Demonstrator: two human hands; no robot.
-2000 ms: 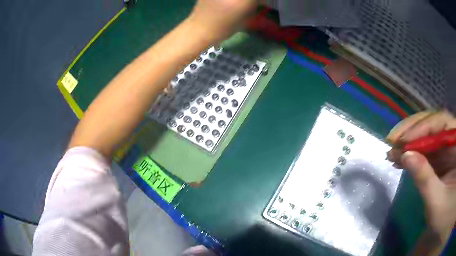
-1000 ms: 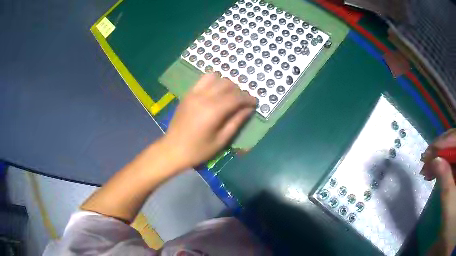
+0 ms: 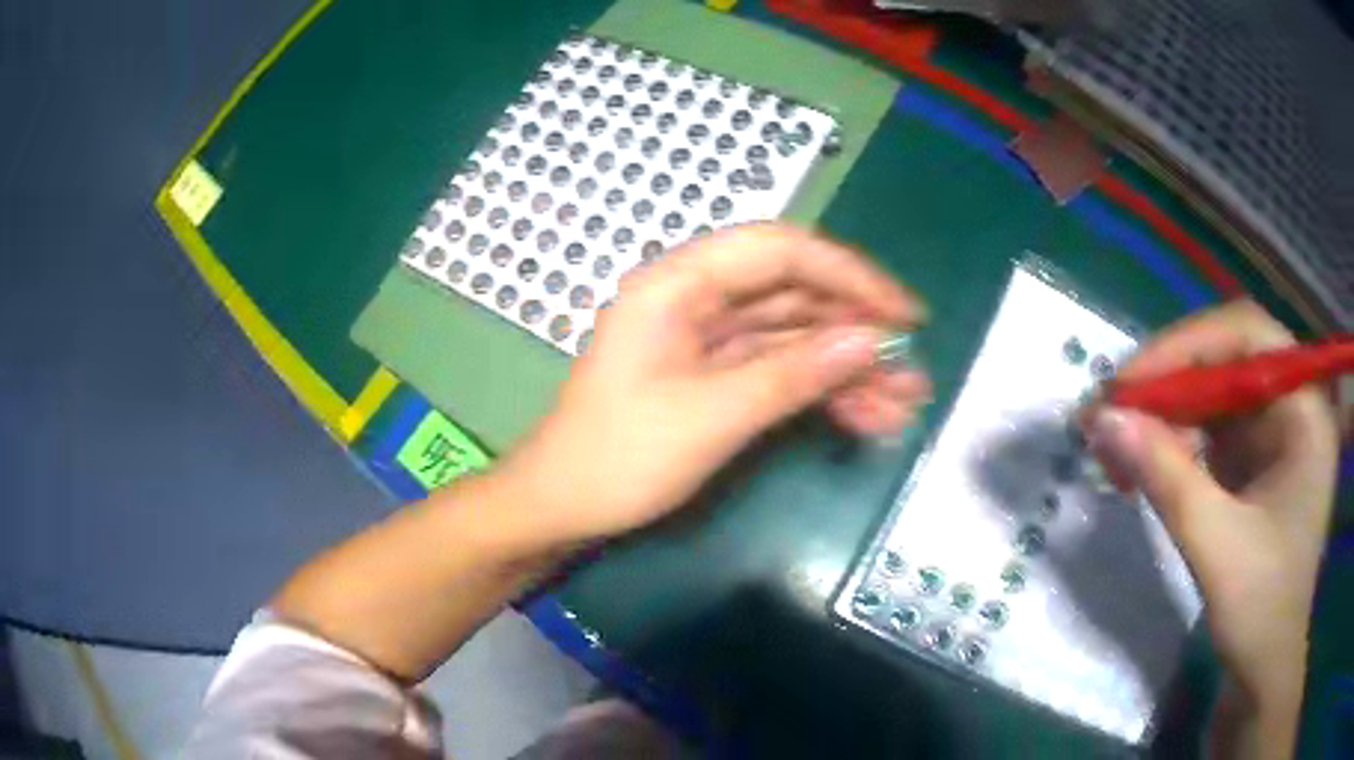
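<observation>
My left hand is over the dark green bench between the two trays. A small silvery-green unit shows between its thumb and fingers. My right hand holds a red pen-like probe over the upper right of the receiving tray. That tray looks white, with a line of small discs and a cluster at its near left corner. The probe's tip is hidden at the fingertips. The source tray, full of dark discs in a grid, lies on the light green mat.
A layered tray pile stands at the rear right. A small brown-red square lies by the red and blue tape. A green label is at the near bench edge, and a pale yellow label is at the far left corner.
My left hand has moved right from the source tray's near edge to between the trays, a unit now showing at its fingertips. My right hand with the probe has moved inward over the receiving tray.
</observation>
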